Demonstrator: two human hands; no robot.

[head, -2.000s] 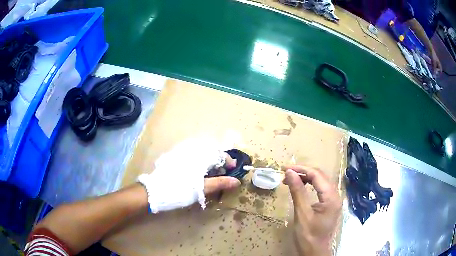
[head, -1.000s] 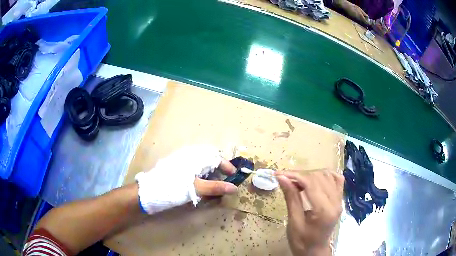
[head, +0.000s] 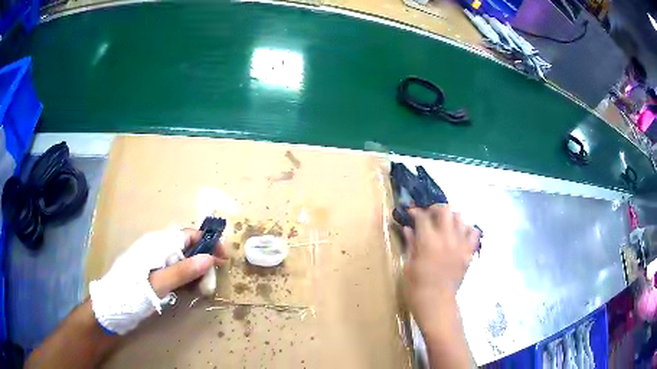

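My left hand [head: 162,277], in a white knit glove with bare fingertips, pinches a folded black oval ring [head: 209,236] above the left part of the cardboard mat [head: 346,216]. My right hand [head: 439,252], bare, is over the pile of black strip pieces [head: 414,184] at the mat's right edge. Its fingertips are on the pile; whether they grip a strip is hidden. The white glue cup [head: 265,250] sits mid-mat, with the thin swab applicator [head: 306,243] lying at its right side.
Several black rings [head: 45,191] lie on the metal bench at left, beside the blue tote [head: 20,108]. Beyond the mat, the green belt [head: 338,79] carries a joined ring and strip [head: 423,96] and more black pieces farther right. Grey-white parts [head: 508,43] lie on the opposite bench.
The view has swung right. My right hand has let go of the swab and moved right to the strip pile. My left hand still holds the black ring, now away from the cup.
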